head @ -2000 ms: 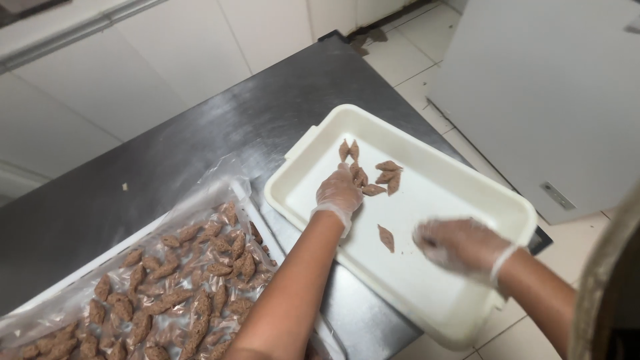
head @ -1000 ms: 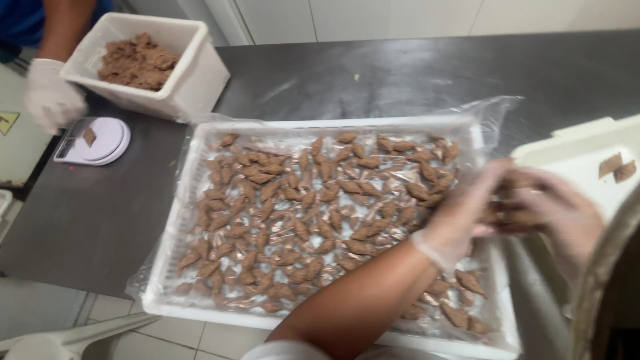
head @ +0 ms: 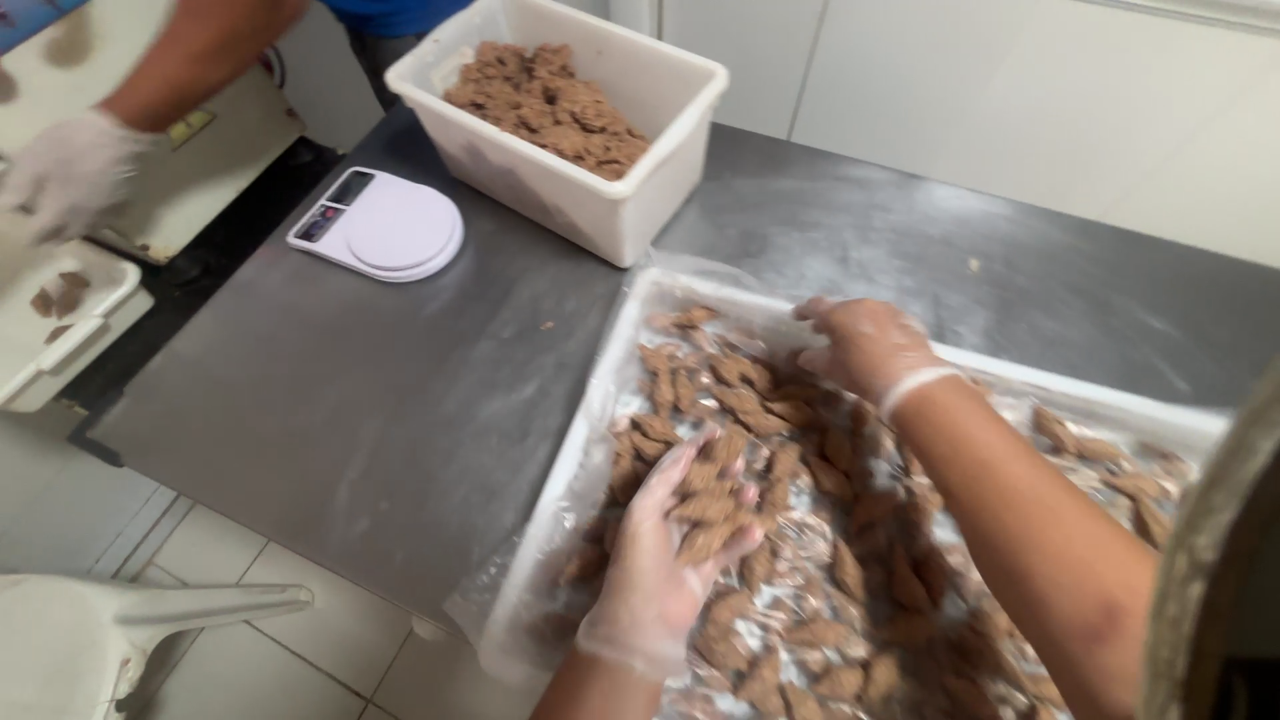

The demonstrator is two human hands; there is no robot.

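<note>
My left hand (head: 660,560), in a clear disposable glove, is palm up over the left part of a white plastic tray (head: 545,520), cupping several brown diamond-shaped dough pieces (head: 715,495). Over the tray's far edge is my right hand (head: 865,345), gloved too, its fingers bent just above the pieces there; whether it holds one cannot be told. The tray is lined with clear plastic film and covered with many more such shaped pieces (head: 820,635).
A deep white tub (head: 640,200) of brown dough mass and a kitchen scale (head: 400,235) stand on the dark metal table (head: 400,400). A co-worker's gloved hand (head: 75,175) is at left over a white basin (head: 75,355) with pieces. A white plastic chair (head: 60,640) stands below.
The view has swung left. My hands, which were in the other white basin, then together beside it, are now apart over the lined tray. The piece on the scale is gone.
</note>
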